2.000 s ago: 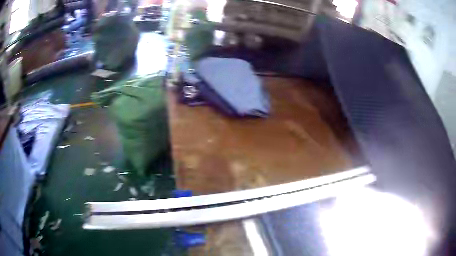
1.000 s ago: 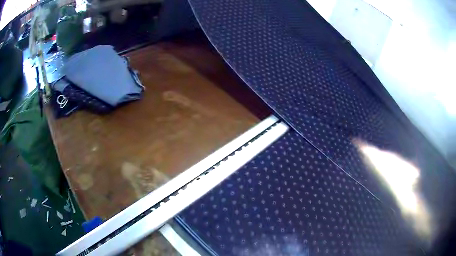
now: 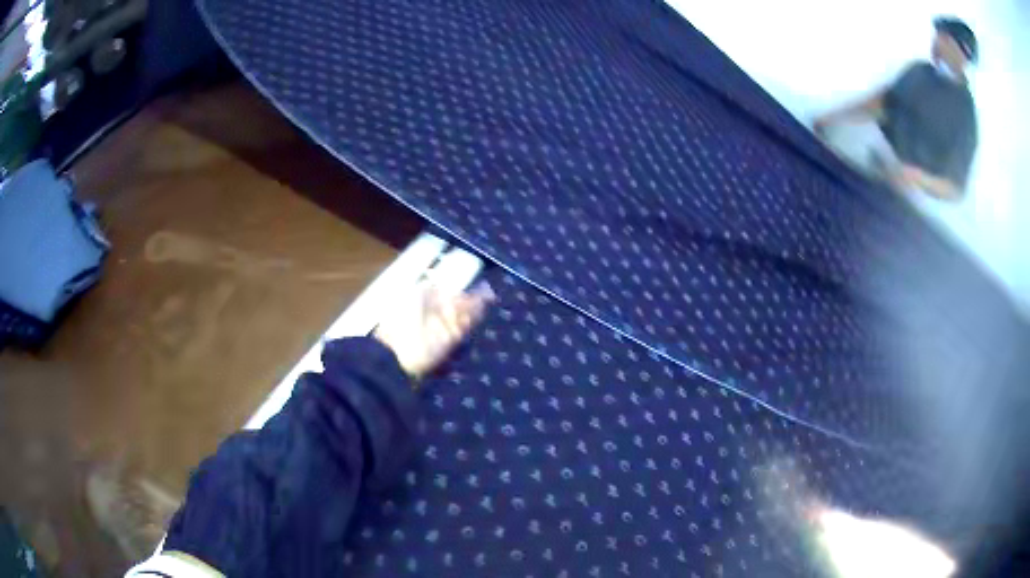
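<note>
My left hand (image 3: 429, 325), in a dark sleeve, reaches in from the lower left. It is blurred, with loosely bent fingers over the far part of the white end-cutter track (image 3: 296, 378), beside the fabric. Whether it grips anything cannot be told. The sleeve hides part of the track. A dark patterned fabric ply (image 3: 587, 423) lies right of the track. A large upper ply (image 3: 542, 147) with a thin pale edge lies across it and past the track's far end. My right hand is not visible.
The brown table board (image 3: 243, 265) lies left of the track. A folded blue-grey cloth (image 3: 45, 237) sits at the far left. A person in dark clothes and a cap (image 3: 932, 119) stands at the upper right by the white wall. A bright glare spot covers fabric at the lower right.
The view has swung right, so the board, folded cloth and track sit further left. My left hand has come into view over the track. The other person has come into view.
</note>
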